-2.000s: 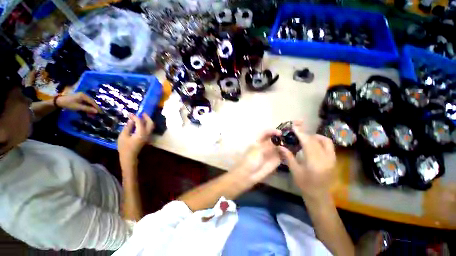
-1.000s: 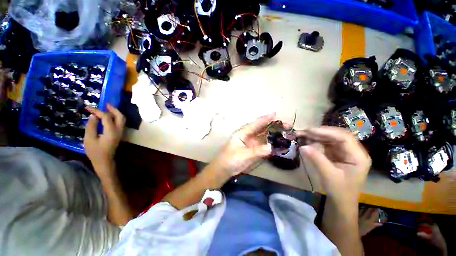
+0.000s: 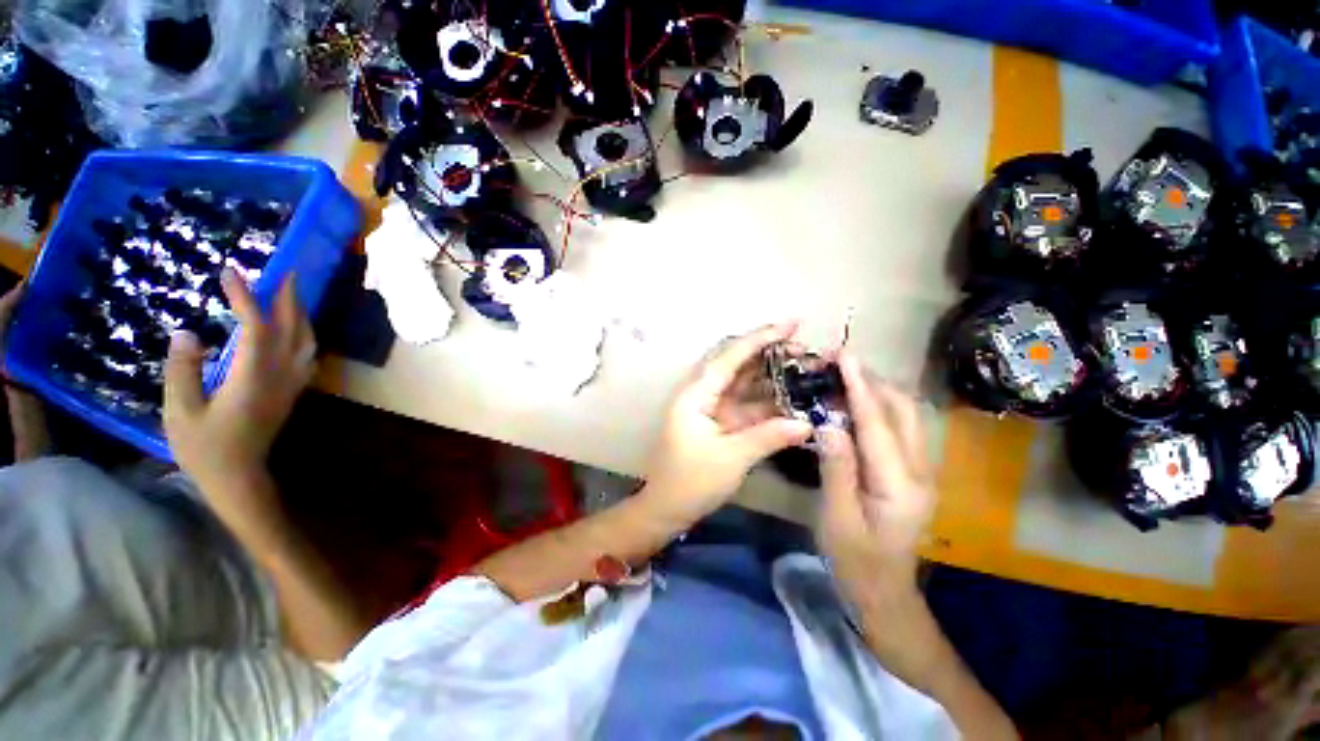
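My left hand (image 3: 717, 427) holds a small dark silver-black module (image 3: 808, 382) between thumb and fingers, above the bench's front edge. My right hand (image 3: 877, 456) closes on the module's right side with thumb and fingertips. A thin wire sticks up beside the fingertips. Part of a black housing (image 3: 799, 465) shows below the module, between the hands; the fingers hide most of it. I cannot tell whether module and housing are joined.
Black housings (image 3: 614, 157) with loose wires lie upper left. Fitted units (image 3: 1039, 352) with orange centres stand at right. A loose module (image 3: 899, 102) lies at the back. White crumpled cloth (image 3: 410, 275) lies left. A neighbour's hand (image 3: 240, 379) is at a blue tray (image 3: 330, 217).
The view has shifted. My right hand has moved in from the right and closed against the module. The neighbour's blue tray has moved left and tilted.
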